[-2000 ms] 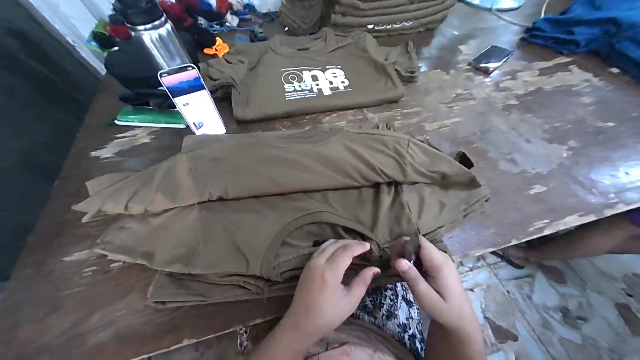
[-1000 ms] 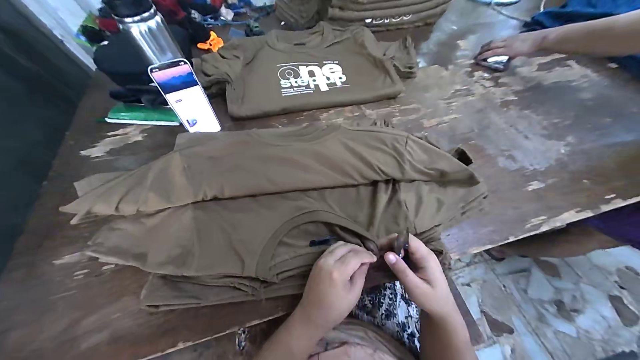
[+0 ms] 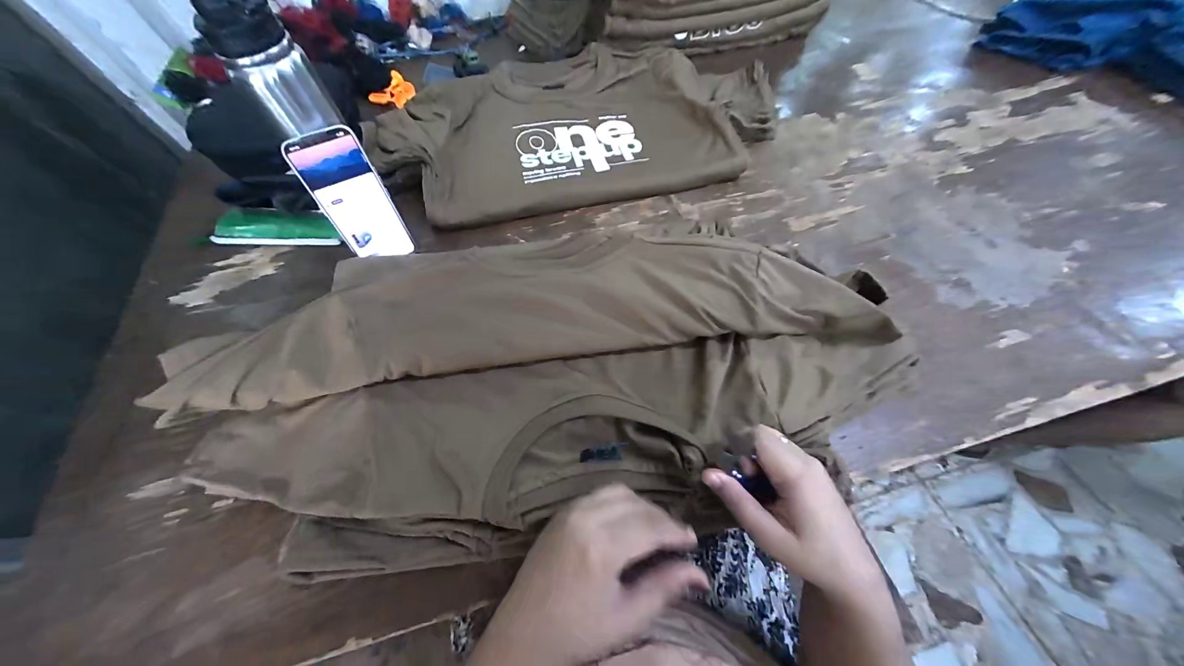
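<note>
A stack of brown T-shirts (image 3: 555, 314) lies across the near part of the wooden table, the nearest shirt's round collar (image 3: 555, 416) facing me. Beside that collar my left hand (image 3: 610, 555) is slightly blurred, its fingers bent and its thumb apart, with no object visible in it. My right hand (image 3: 786, 499) is at the collar's right side, closed on a small dark tool (image 3: 754, 481), partly hidden by the fingers; its kind cannot be told. A dark neck label (image 3: 603, 452) shows inside the collar.
Behind the stack lies a folded brown T-shirt with white print (image 3: 592, 176). A smartphone (image 3: 347, 194) leans near a steel bottle (image 3: 287, 88) and a green packet (image 3: 273, 227). More folded brown shirts (image 3: 712, 18) and blue cloth (image 3: 1091, 32) are at the back. The table's near edge (image 3: 1027, 416) runs at right.
My left hand has moved back from the collar toward me. Another person's hand, on a phone at the right one second ago, has gone from view, as has that phone.
</note>
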